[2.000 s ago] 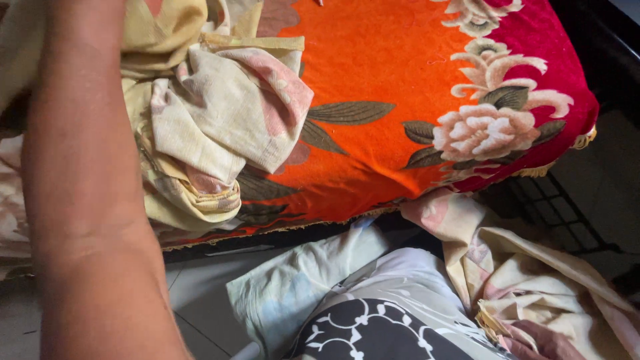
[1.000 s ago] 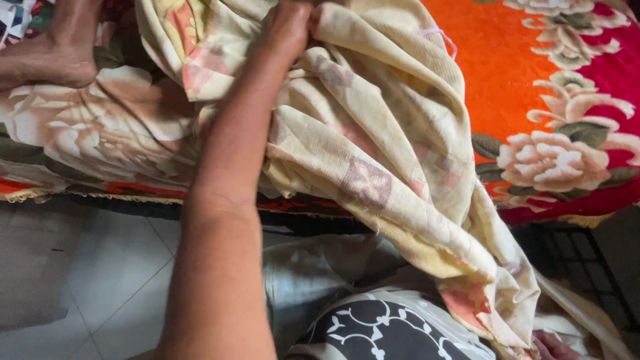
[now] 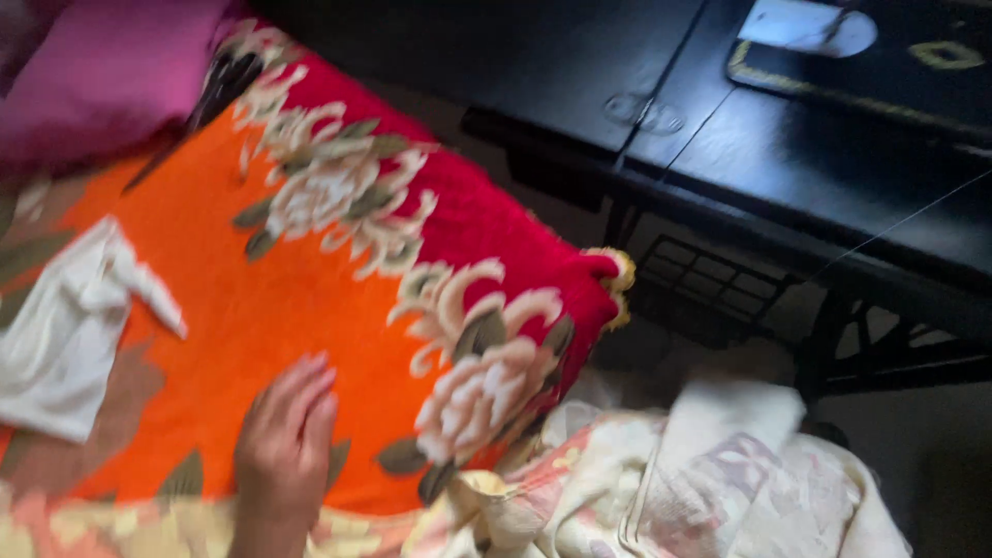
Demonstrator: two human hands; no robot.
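My left hand (image 3: 287, 449), slightly blurred, is over the orange floral blanket (image 3: 310, 325) with its back up, fingers extended, holding nothing. Its wrist crosses cream printed fabric (image 3: 364, 531) along the bottom edge. That cream fabric, with pink and purplish patches, bunches up at the lower right (image 3: 589, 496). A crumpled white cloth (image 3: 70, 333) lies on the blanket, left of the hand. My right hand is not visible.
Dark-handled scissors (image 3: 225, 85) lie beside a magenta cloth (image 3: 116, 70) at the upper left. A black sewing machine table (image 3: 744, 147) with a metal plate stands beyond the blanket's red edge, its dark metal frame (image 3: 713, 271) underneath.
My left hand has let go of the cream fabric it gripped on the bed. The fabric now lies lower, by the near edge. The view has swung toward the sewing machine table.
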